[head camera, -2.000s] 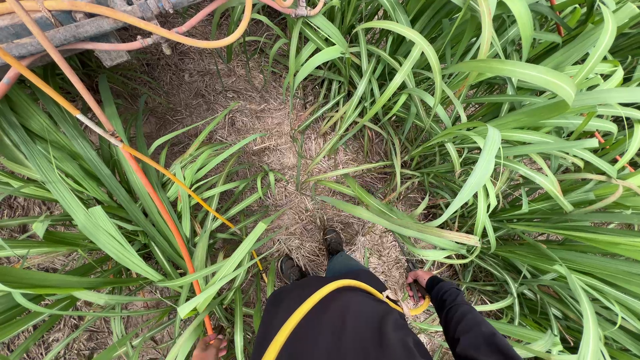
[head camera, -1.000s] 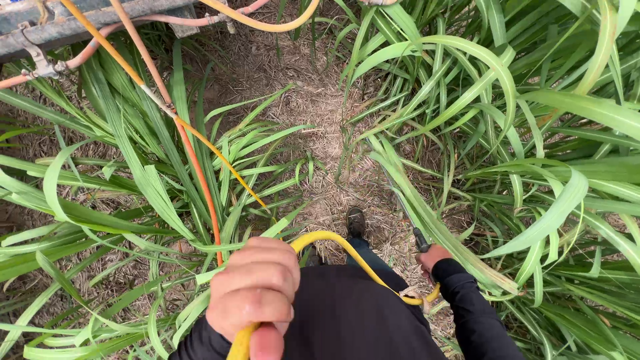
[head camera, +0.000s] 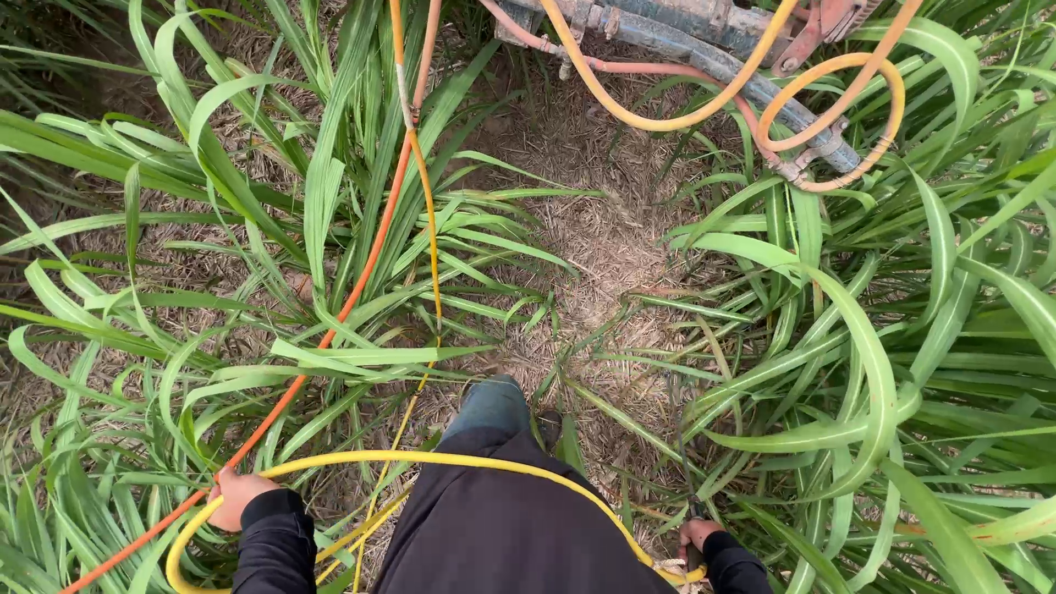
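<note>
At the lower left, my left hand (head camera: 239, 498) is closed around the orange hose (head camera: 363, 280), and a yellow hose (head camera: 462, 459) loops past the same hand. From there the yellow hose arcs across the front of my dark top to the right side. My right hand (head camera: 698, 535) grips the dark handle of a thin wand (head camera: 686, 462), whose far part is lost among the leaves. The yellow hose's end lies beside that hand, with a pale tie around it. Whether my left fingers also hold the yellow hose is hard to tell.
Metal machinery with a grey pipe (head camera: 709, 58) and looped orange-yellow hoses (head camera: 639, 120) stands at the top right. Tall long-leaved plants (head camera: 866, 371) grow on both sides of a strip of straw-covered ground (head camera: 610, 231). A thinner yellow hose (head camera: 431, 223) runs down beside the orange one.
My left hand, raised near the camera around the yellow hose one second ago, is now lower and farther left, at the orange hose. My right hand stays low on the right. The view has shifted.
</note>
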